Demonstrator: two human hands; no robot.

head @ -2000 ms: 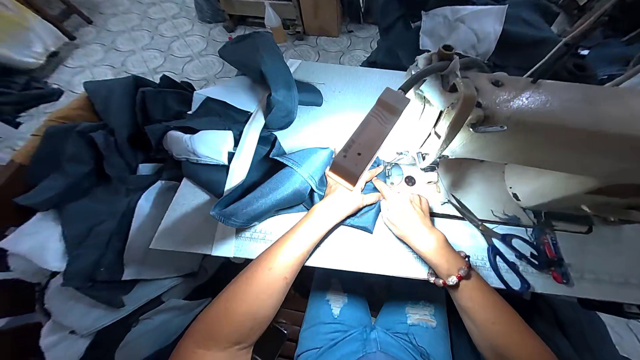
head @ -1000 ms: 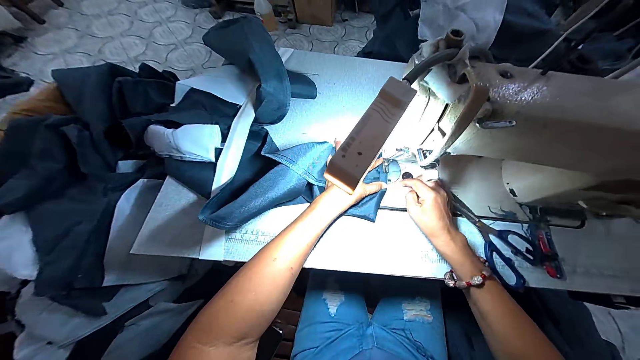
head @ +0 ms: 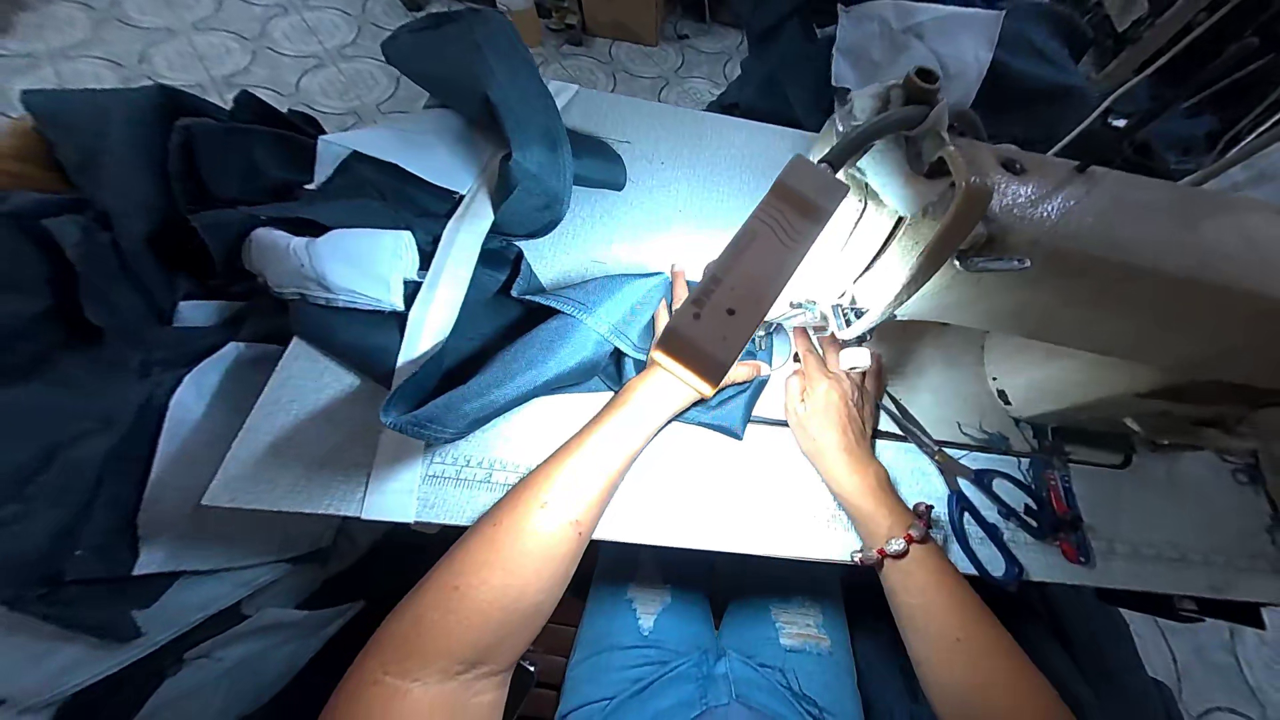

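Observation:
A blue denim piece (head: 560,350) lies across the sewing table, its right end beside the needle area of a sewing machine (head: 1100,270). My left hand (head: 735,372) rests on that denim, fingers spread, partly hidden under a lamp (head: 750,275) with a flat rectangular head. To the right, my right hand (head: 835,395) reaches with its fingertips to the presser foot (head: 800,320), next to a small white round part (head: 855,359). Whether those fingers pinch anything cannot be made out.
Dark and white fabric pieces (head: 350,270) are heaped at the left, over the table's edge. Blue-handled scissors (head: 960,480) and a red tool (head: 1062,505) lie right of my right wrist. A printed ruler scale (head: 470,472) runs near the front edge of the table (head: 700,510).
My right hand has moved up close to the presser foot; one second ago it was lower, beside the denim. My left hand has stayed on the denim.

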